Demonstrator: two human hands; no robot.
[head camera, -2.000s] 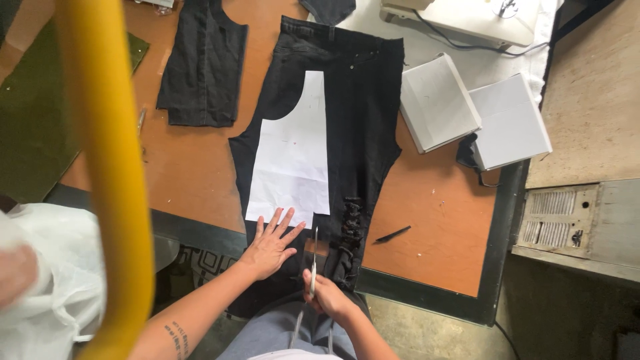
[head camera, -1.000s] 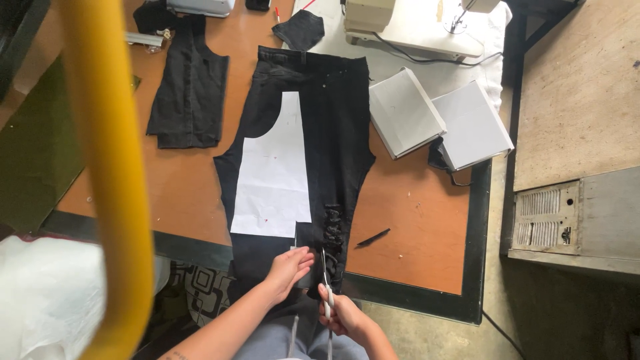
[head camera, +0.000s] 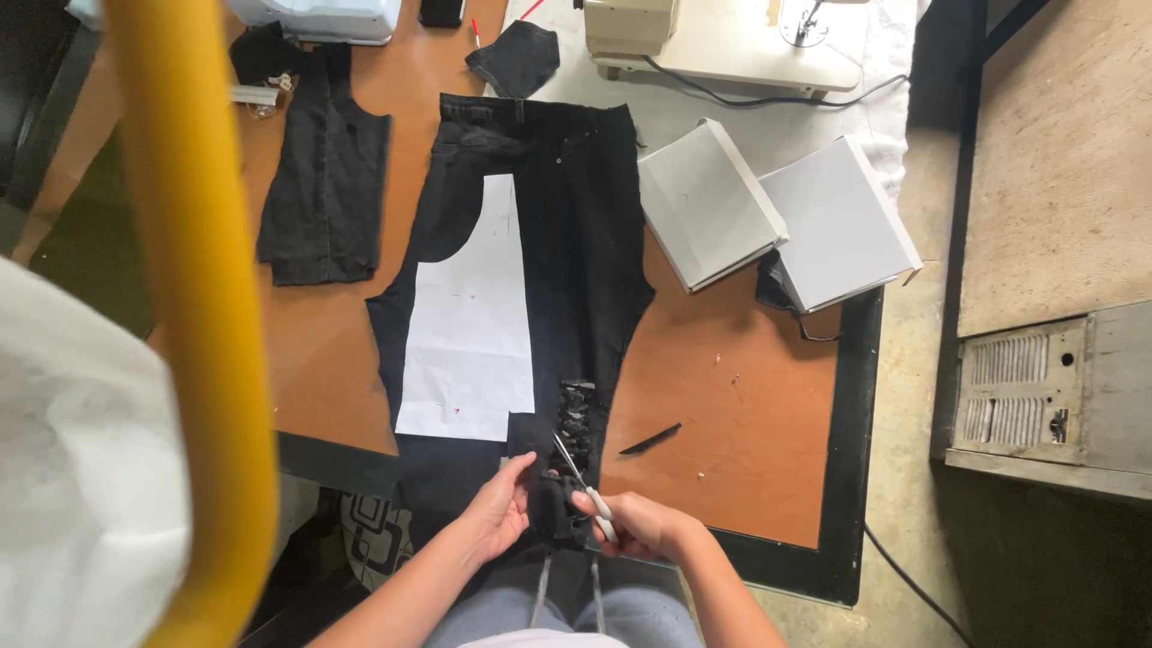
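Note:
Black denim trousers lie flat on an orange-brown table, their lower part reaching over the front edge. On them rests a white paper pattern piece with small red marks. My right hand is closed on white-handled scissors, whose blades lie over the torn, ripped part of the right leg. My left hand is at the denim just below the paper, fingers bent and thumb raised; whether it pinches the cloth cannot be told. A cut black denim piece lies at the left.
White boxes lie right of the trousers, below a sewing machine with a black cable. A thin black strip lies on the table's right part. A yellow bar crosses the near left view. A small denim piece lies above the waistband.
My left hand has gone from lying spread at the paper's lower edge to the denim below it, with bent fingers. The scissors remain in my right hand.

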